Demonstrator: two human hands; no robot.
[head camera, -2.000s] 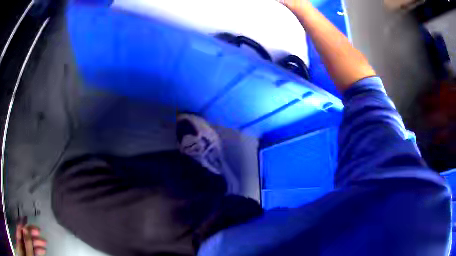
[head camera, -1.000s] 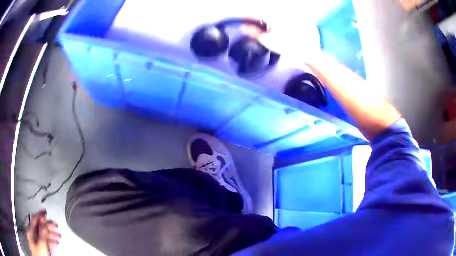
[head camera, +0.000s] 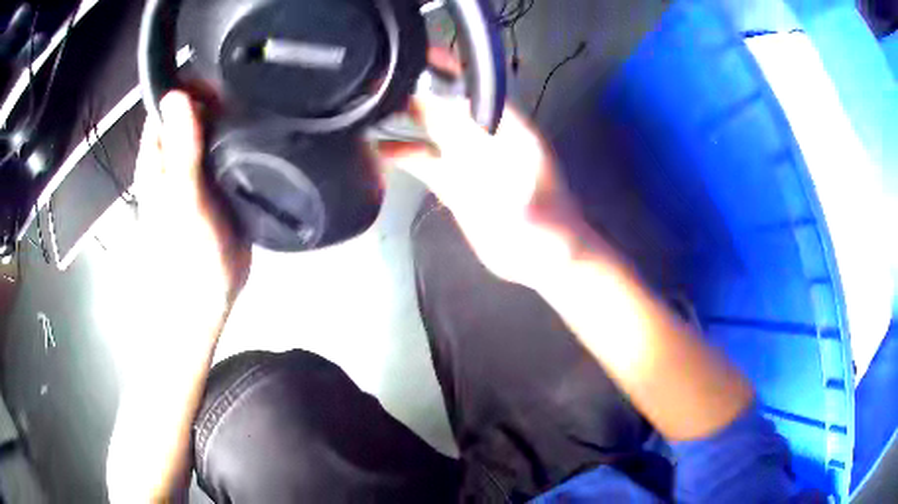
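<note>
Black over-ear headphones (head camera: 295, 98) are held up close in front of me at the upper left. One round cup shows a small pale strip at its centre; the cup below shows a dark slot. A curved headband stands at the right of the cups. My left hand (head camera: 187, 197) grips the headphones from the left side, its fingers partly hidden behind them. My right hand (head camera: 482, 177) holds them from the right at the headband, overexposed and slightly blurred. Whether there is one headset or more in the hands cannot be told.
A large blue bin (head camera: 778, 256) with a white liner (head camera: 837, 177) stands at the right. A dark rack with white edges (head camera: 118, 113) and thin hanging cables is at the left. A loose black cable (head camera: 556, 71) lies on the grey floor. My knees are below.
The view has turned from the bin toward the rack. My right hand has come out of the bin with headphones, and my left hand has come up from the lower left to hold them.
</note>
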